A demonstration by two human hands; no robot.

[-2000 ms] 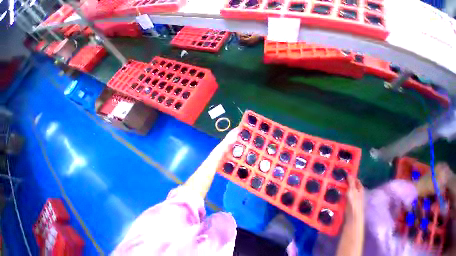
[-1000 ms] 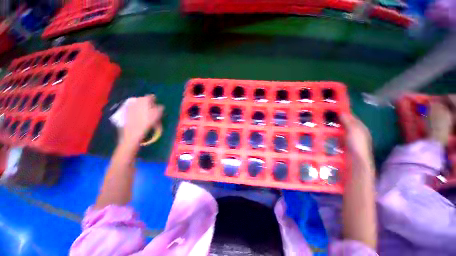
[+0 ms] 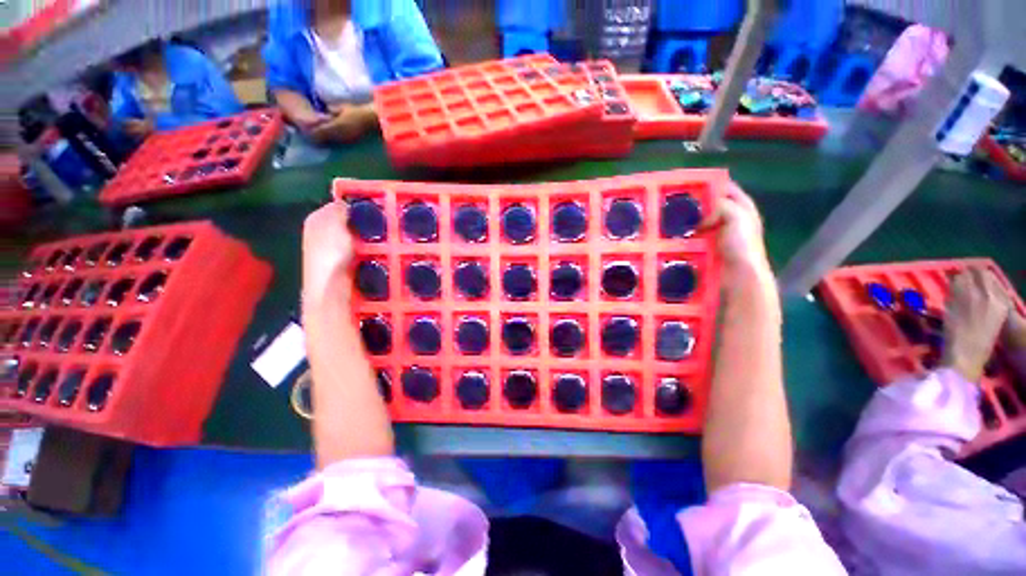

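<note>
A red-orange compartment tray is held up in front of me, its pockets filled with round dark watch heads. My left hand grips the tray's upper left edge, with the forearm along its left side. My right hand grips the upper right edge. The fingers are partly hidden behind the tray rim. One or two pockets at the lower left are partly covered by my left forearm.
A thick tray stack stands at left. A white paper slip and tape ring lie beside my left forearm. More trays are across the bench. A grey post and another person's hands are at right.
My left hand has moved from near the paper and tape onto the tray's left edge. The tray now faces me more squarely. The view has lifted, showing people across the bench.
</note>
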